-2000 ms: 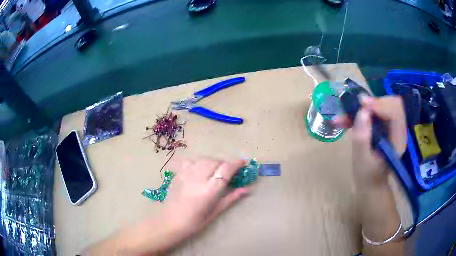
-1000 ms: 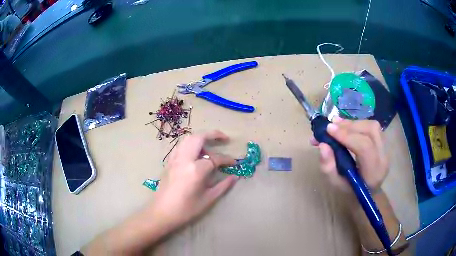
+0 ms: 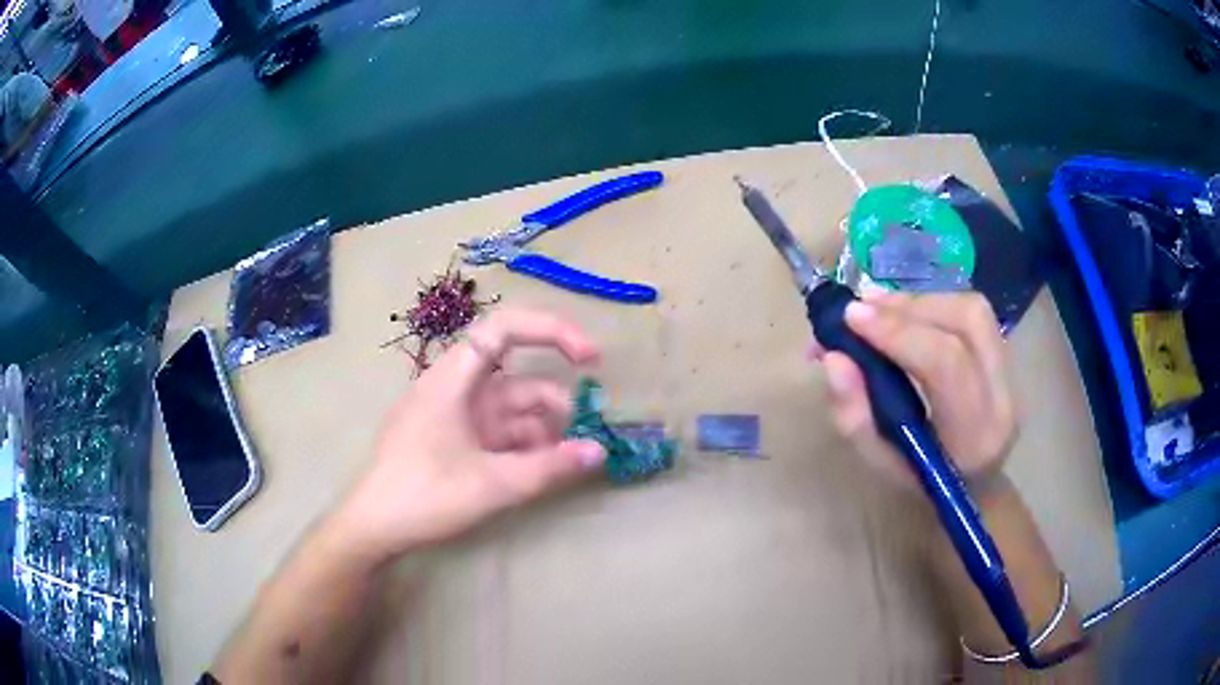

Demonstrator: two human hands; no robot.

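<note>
My left hand (image 3: 468, 435) is at the centre, index finger raised, thumb and a curled finger at the left end of a blurred green circuit board (image 3: 636, 458). The hold is partly hidden. One grey pad (image 3: 729, 432) lies right of the board; another grey pad (image 3: 640, 432) shows just behind it. My right hand (image 3: 930, 381) holds the dark blue soldering iron (image 3: 876, 375) like a pen, its tip pointing up and left, away from the board. The solder reel (image 3: 912, 228) stands just beyond my right hand.
A red-black pile of wired components (image 3: 444, 308) lies beyond my left hand, near open blue-handled cutters (image 3: 569, 241). A phone (image 3: 205, 428), antistatic bag (image 3: 281, 292) and blister trays (image 3: 80, 509) are left. A blue bin (image 3: 1110, 321) is far right.
The iron has come away from the reel and points up-left. My left hand has turned the board, and its index finger has lifted. The small board seen at left is now out of sight.
</note>
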